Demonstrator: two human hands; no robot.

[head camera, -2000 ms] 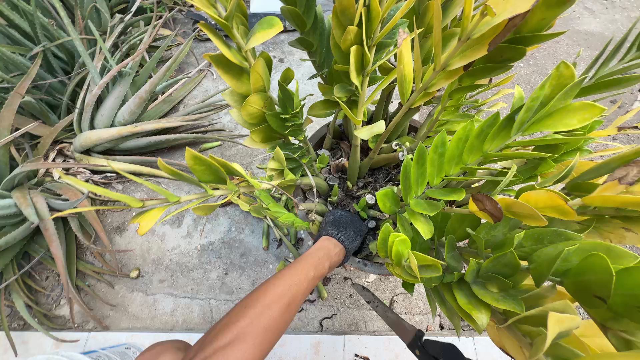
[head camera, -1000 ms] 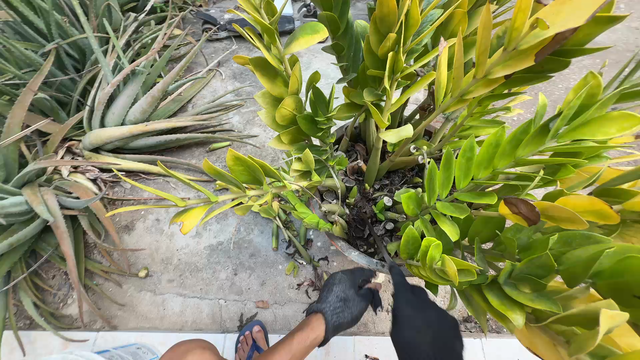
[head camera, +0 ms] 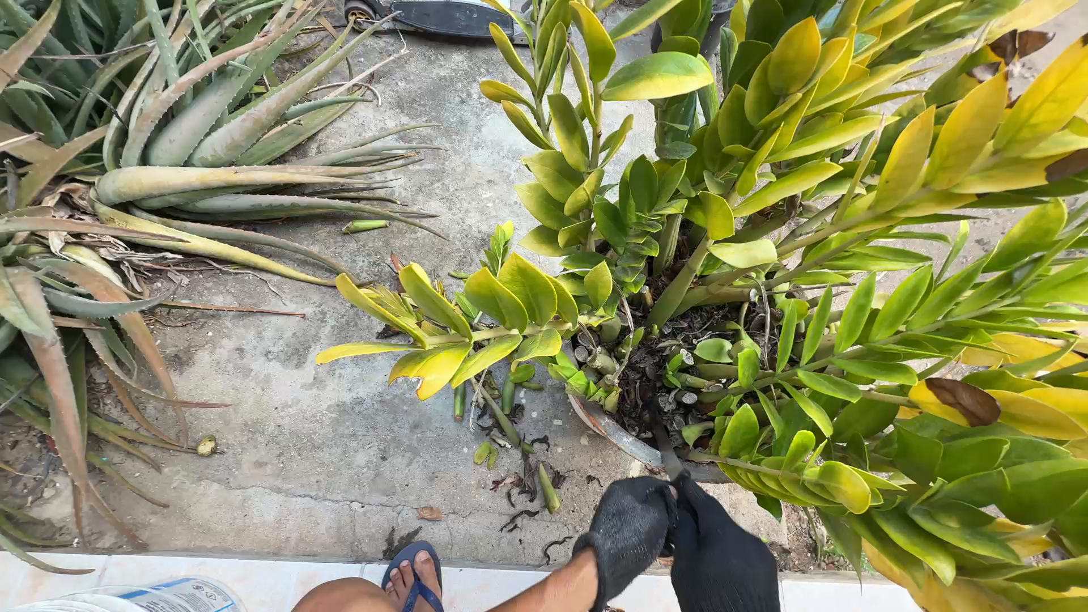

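My left hand [head camera: 631, 529], in a dark glove, is closed at the near rim of the pot, against my right hand. My right hand [head camera: 718, 544], in a black glove, grips a knife [head camera: 665, 446] whose blade points away into the dark soil [head camera: 637, 395]; its handle is hidden by the gloves. Whether my left hand also holds the knife is unclear. The round pot [head camera: 614, 432] holds a ZZ plant [head camera: 850, 314] with green and yellow leaflets. Cut stem stubs [head camera: 599, 357] stand at the soil's left side, and one leafy stem [head camera: 489, 336] leans out left over the concrete.
Spiky aloe plants [head camera: 204, 178] fill the left. Cut stem pieces [head camera: 548, 489] and dry bits lie on the concrete [head camera: 323, 442]. A white bucket [head camera: 183, 595] stands at the lower left beside my sandalled foot [head camera: 414, 578] on the tiled edge. A dark wheeled object [head camera: 450, 15] is at the top.
My left hand has gone from the stems inside the pot to its near rim, beside my right hand. The knife, low beside the pot at first, now has its blade in the soil.
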